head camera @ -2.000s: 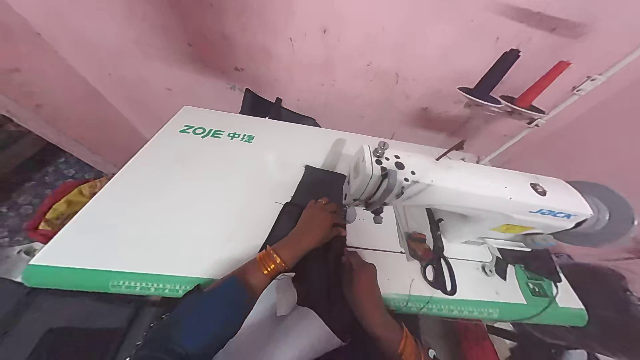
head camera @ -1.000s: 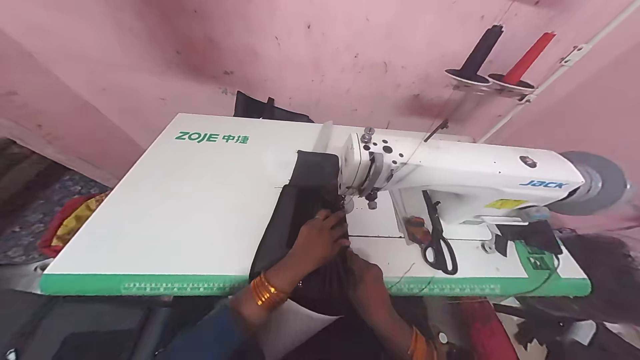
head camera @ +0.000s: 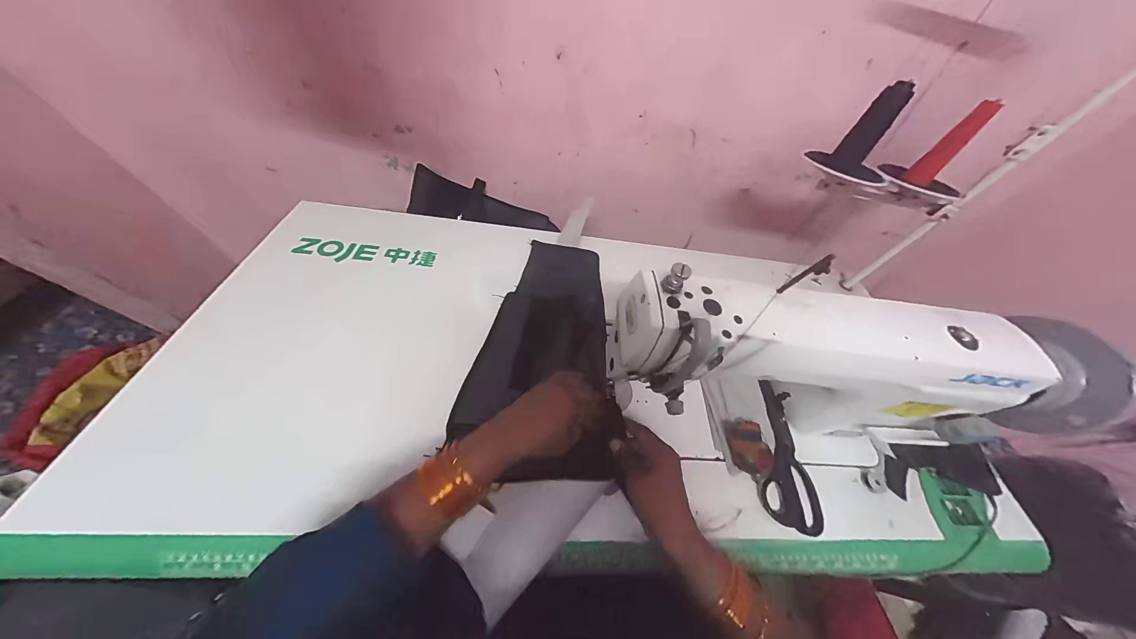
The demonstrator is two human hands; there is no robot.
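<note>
A piece of black fabric (head camera: 541,346) lies on the white sewing table, its right edge beside the needle area of a white Jack sewing machine (head camera: 852,346). My left hand (head camera: 564,413) presses on the fabric's lower part, fingers bent and blurred. My right hand (head camera: 643,457) pinches the fabric's lower right edge, just below the presser area. The needle and presser foot are mostly hidden. A pale sheet (head camera: 524,541) hangs under the fabric over the front edge.
Black-handled scissors (head camera: 785,488) lie under the machine arm. Black cloth (head camera: 475,209) rests at the table's back edge. Dark (head camera: 874,129) and red (head camera: 954,146) thread cones stand behind the machine. The table's green front edge (head camera: 799,556) bears a scale.
The black fabric reaches farther toward the back of the table than before. My left hand has shifted along it and stays near the machine head; my right hand remains at its lower right edge.
</note>
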